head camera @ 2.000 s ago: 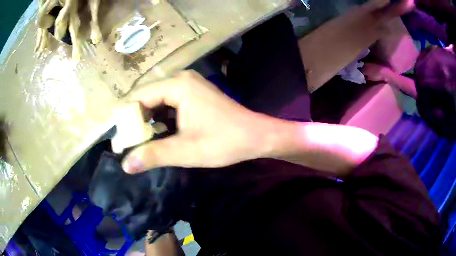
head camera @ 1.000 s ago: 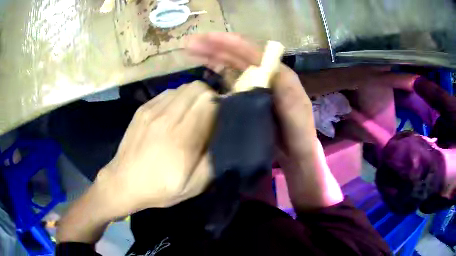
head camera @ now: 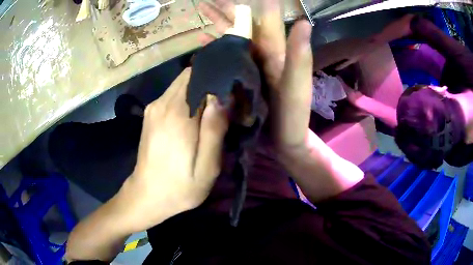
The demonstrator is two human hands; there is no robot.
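A black skirt (head camera: 220,67) with a ragged edge hangs over the figure lower body; the legs are hidden. The pale waist peg (head camera: 241,21) sticks out of the cloth at the top. My left hand (head camera: 179,140) holds the cloth from the left, its thumb upright against the ragged edge. My right hand (head camera: 285,93) lies along the right side of the piece, fingers reaching behind the peg. A narrow dark strip of cloth (head camera: 238,191) hangs below. The white glue dish (head camera: 141,12) sits on the cardboard mat (head camera: 116,44), a thin stick at its rim.
Cream leg parts (head camera: 84,9) show at the top left edge of the taped bench (head camera: 36,93). Blue stools (head camera: 39,207) stand at lower left. At right are an open carton (head camera: 347,142), a blue ribbed crate or stool (head camera: 409,181) and another person (head camera: 428,127).
Two seconds ago only one hand showed, at the peg. Since one second ago, the piece has moved up and slightly left, and the ragged edge and my left thumb now show in front.
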